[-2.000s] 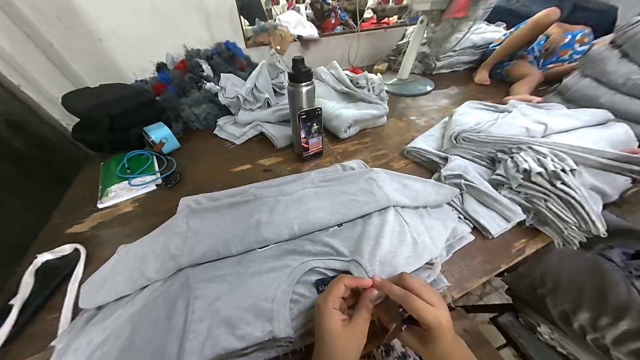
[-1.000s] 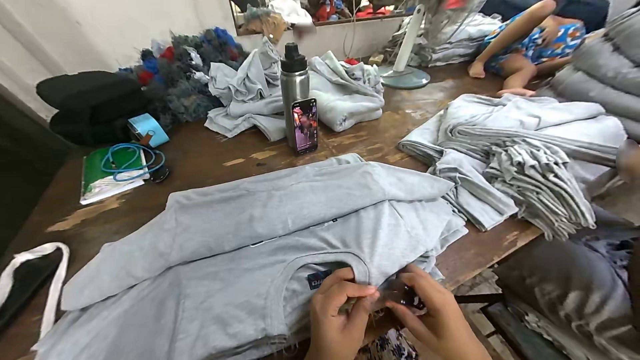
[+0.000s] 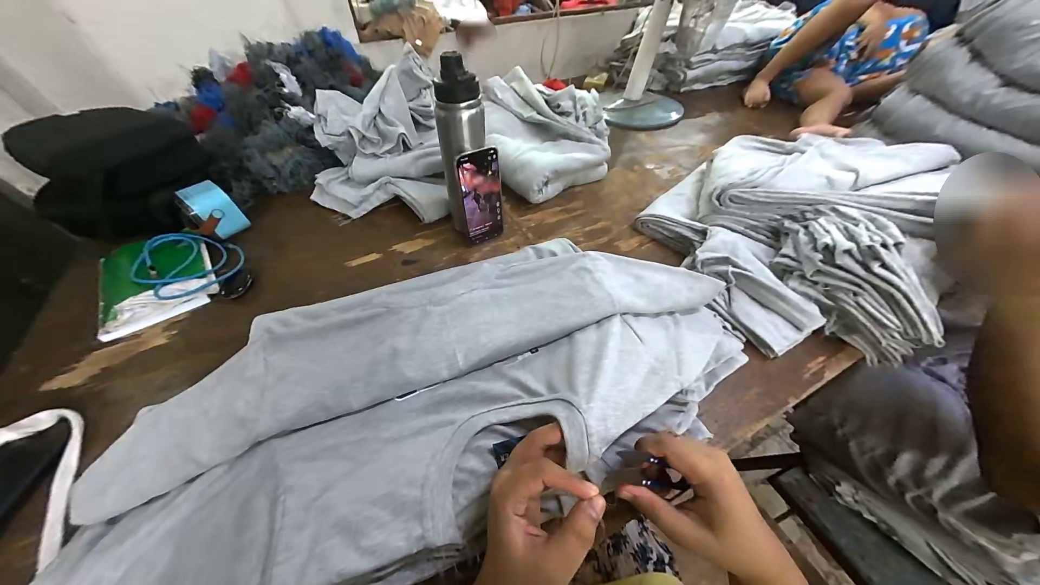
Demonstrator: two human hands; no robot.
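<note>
Grey T-shirts (image 3: 366, 479) lie stacked and partly folded on the wooden table, the top one's ribbed neckline (image 3: 463, 439) facing my hands. My left hand (image 3: 540, 508) is at the neckline's lower right, thumb and index finger pinched together, apparently on a thread too fine to see clearly. Just right of it, my right hand (image 3: 691, 504) holds a small dark cutting tool (image 3: 656, 475), probably thread snips, partly hidden by the fingers. A dark neck label (image 3: 505, 449) shows inside the collar.
Behind the shirts stand a steel bottle (image 3: 467, 126) and a leaning phone (image 3: 481, 195). Folded grey fabric (image 3: 821, 179) lies at right. Farther back are a fan base (image 3: 643, 111) and a seated person's legs (image 3: 825, 97). Another person's blurred arm (image 3: 1011, 341) is at the right edge.
My hands, close together at the neckline two seconds ago, are now slightly apart, with the right hand's tool more visible. Another person's arm has come farther into view at the right.
</note>
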